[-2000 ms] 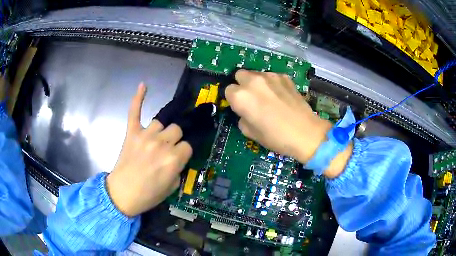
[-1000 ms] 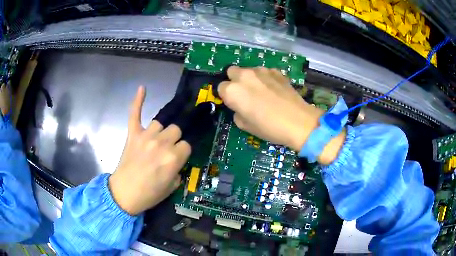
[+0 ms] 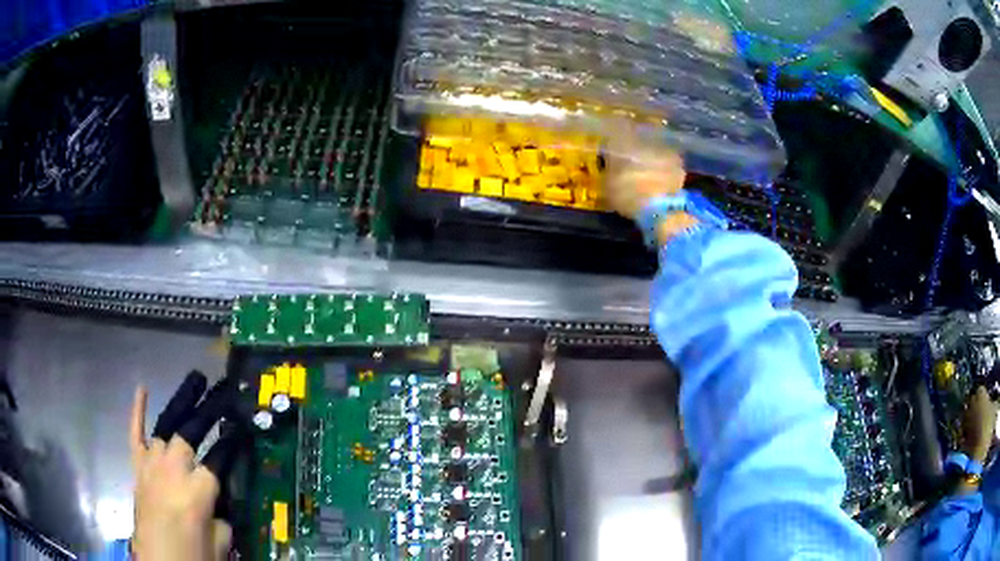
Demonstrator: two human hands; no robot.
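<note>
The main circuit board lies in a dark pallet at lower centre, with yellow box capacitors at its upper left and round silvery capacitors just below them. A narrow green board lies at the pallet's far edge. My left hand, with black finger cots, is beside the board's left edge; its fingers are apart and nothing shows in it. My right hand is blurred at the right end of the component bin heaped with yellow blocks; its fingertips are hidden, partly under the clear trays.
Stacked clear trays overhang the bin. A green rack with rows of parts and a dark bin stand at the left. Another board is at the right, with another person's hand. A metal clamp stands beside the pallet.
The view has shifted up toward the shelf. My right hand has left the board and reached to the yellow bin. My left hand has moved away from the yellow capacitors to the board's left side.
</note>
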